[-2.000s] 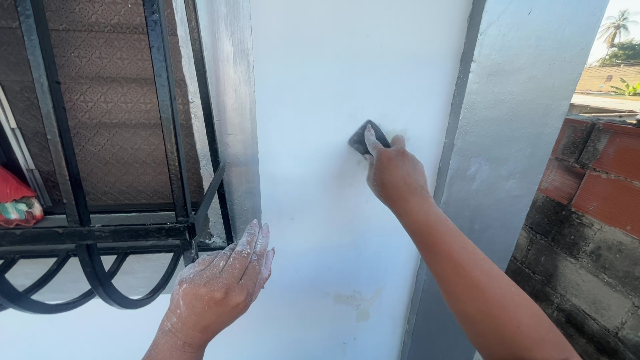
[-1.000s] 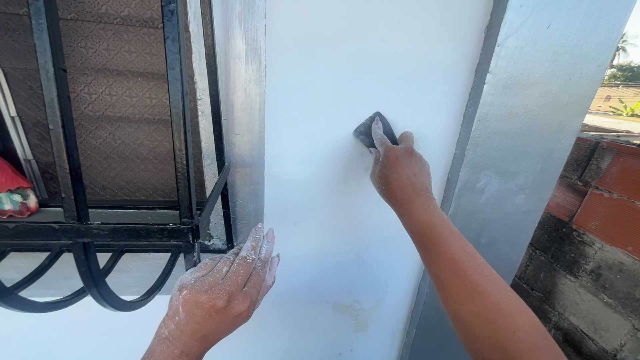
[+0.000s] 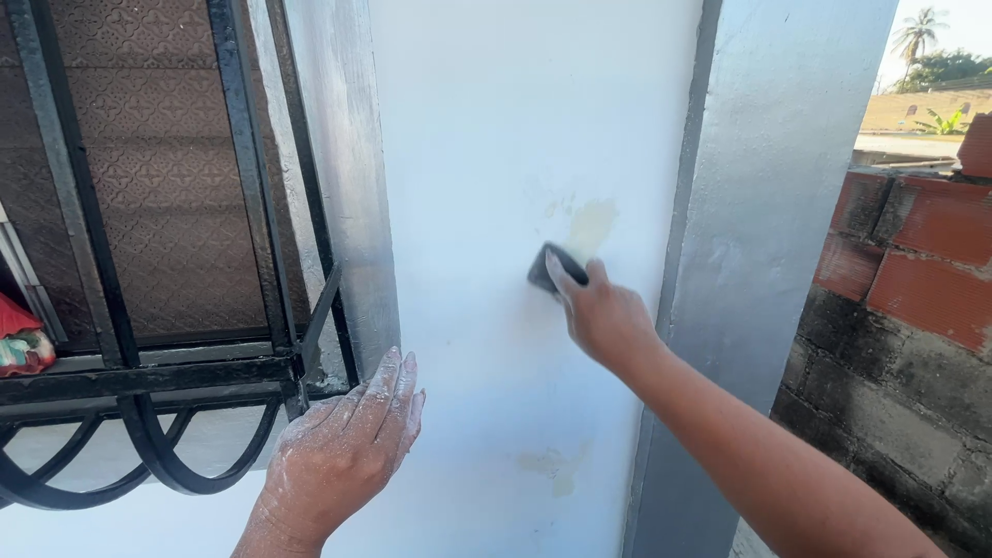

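My right hand (image 3: 608,314) grips a dark, flat rectangular block (image 3: 554,267), which looks like a sanding block or folded sandpaper, against the white wall (image 3: 480,170). Its lower edge is blurred. Just above and right of the block is a pale yellowish patch (image 3: 593,225); a fainter patch (image 3: 554,465) lies lower on the wall. My left hand (image 3: 349,442), coated in white dust, is raised near the wall beside the corner of the black metal window grille (image 3: 209,372). It holds nothing, and whether its fingers touch the wall cannot be told.
A silver-painted pillar (image 3: 767,201) stands right of the white panel, with a silver strip (image 3: 349,178) on its left. Farther right is a wall of red and grey blocks (image 3: 930,256). A red patterned item (image 3: 23,333) lies behind the grille at the left.
My right hand has moved down the wall with the block. The yellowish patch above it now shows more fully. My left hand stays near the grille corner.
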